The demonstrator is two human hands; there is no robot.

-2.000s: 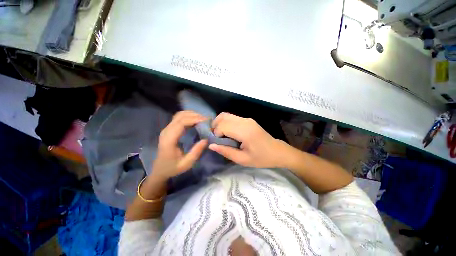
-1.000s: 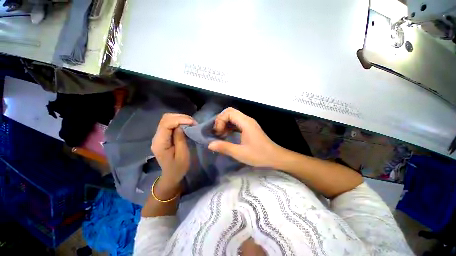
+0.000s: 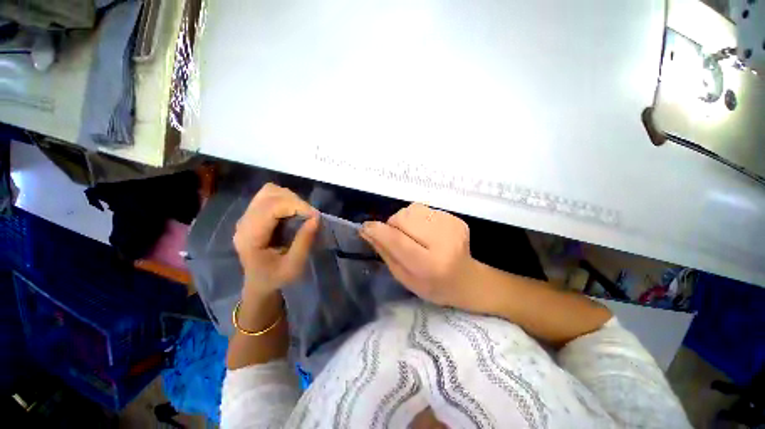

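Observation:
A grey garment panel (image 3: 323, 289) lies over the wearer's lap and hangs to the left below the table edge. My left hand (image 3: 275, 239) pinches its upper edge between thumb and fingers. My right hand (image 3: 424, 251) pinches the same edge a short way to the right. A short straight stretch of the fabric edge shows between the two hands. Both hands are in front of the white machine table (image 3: 419, 92), over the lap.
The needle area of the sewing machine (image 3: 713, 75) is lit at the upper right. Printed ruler marks (image 3: 503, 194) run along the table's front edge. A grey bundle (image 3: 113, 84) lies on the left table. Blue crates (image 3: 80, 335) and blue cloth (image 3: 197, 360) are at lower left.
My hands have moved apart, and the grey edge that was folded and bunched between them is now held straight. The view has shifted, so the machine sits further right.

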